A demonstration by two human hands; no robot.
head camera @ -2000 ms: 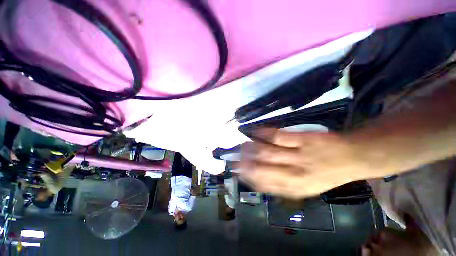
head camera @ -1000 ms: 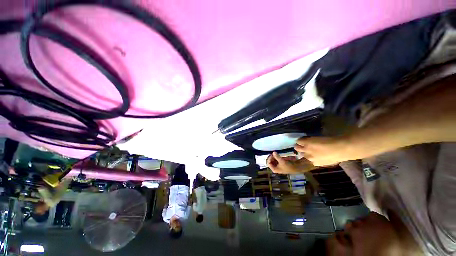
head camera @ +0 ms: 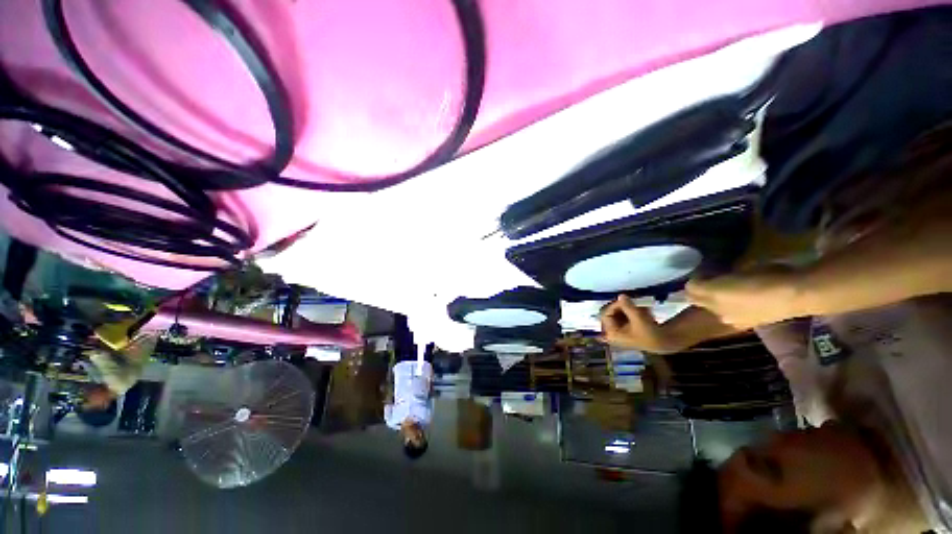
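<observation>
Neither of my own hands shows. The two bare hands at right belong to a person whose arms, shirt and head show beside the bench; the view is upside down. One hand is at the near edge of a black frame with a pale round opening. The other hand is beside it, fingers curled; whether it pinches something small cannot be told. A long black tool-like piece lies along the frame on the white sheet.
Large black loops lie on the pink surface. A second black frame lies farther along. A large fan, a person in white and cartons are in the background. Dark cloth is at the upper right.
The large blurred hand that crossed the frame two seconds ago has drawn back to its edge, uncovering the opening. Since one second ago, the view has shifted and the person in white appears farther right.
</observation>
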